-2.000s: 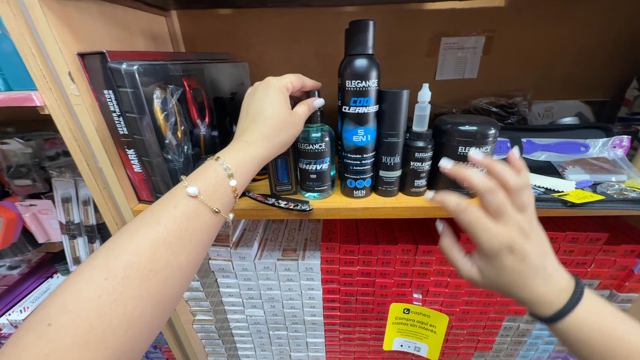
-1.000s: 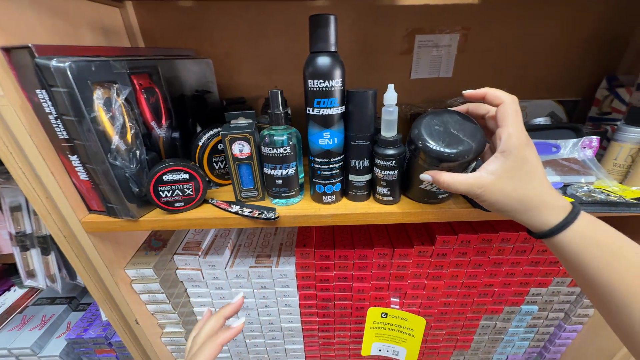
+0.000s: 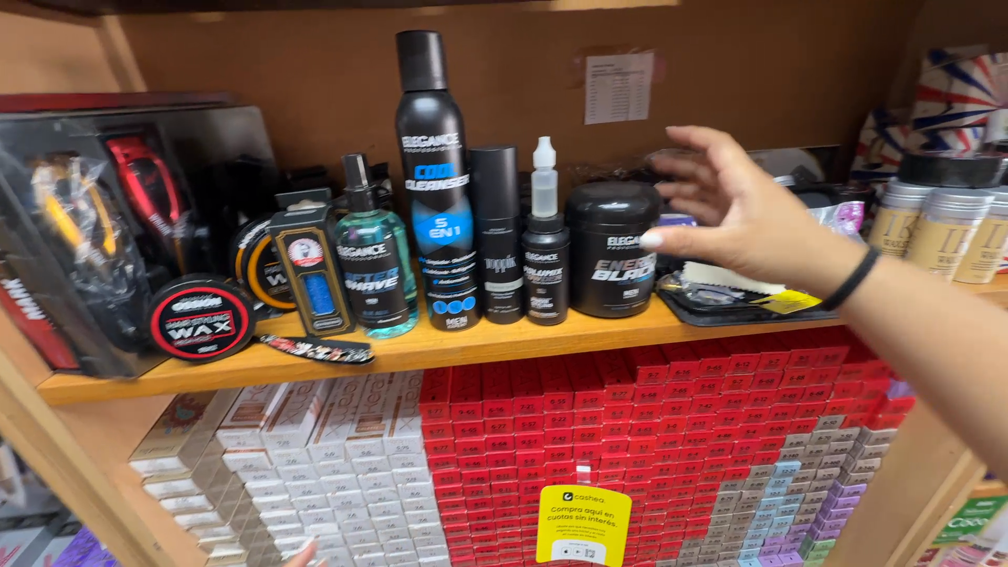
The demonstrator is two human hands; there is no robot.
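Observation:
My right hand [image 3: 728, 209] is just right of the black Elegance jar [image 3: 614, 252], fingers apart and holding nothing; the thumb tip is close to the jar's side, and I cannot tell if it touches. Only fingertips of my left hand [image 3: 303, 554] show at the bottom edge, in front of white boxes. Left of the jar stand a small dropper-topped bottle [image 3: 545, 264], a slim black Toppik bottle [image 3: 500, 244], a tall black cleanser can [image 3: 437, 205] and a teal aftershave spray bottle [image 3: 374, 272]. A narrow box [image 3: 311, 268] and a round wax tin [image 3: 201, 318] stand further left.
A patterned folding razor or similar slim item [image 3: 315, 349] lies at the wooden shelf's edge [image 3: 472, 346]. Boxed clippers [image 3: 150, 189] stand left. A black tray [image 3: 709, 311] and wax sticks [image 3: 949, 228] are right. Below are stacked red boxes [image 3: 520, 441] and a yellow sign [image 3: 584, 524].
My right hand has let go of the black jar, which now stands upright with its label facing forward. My left hand, at the spray bottle two seconds ago, is now low at the frame's edge.

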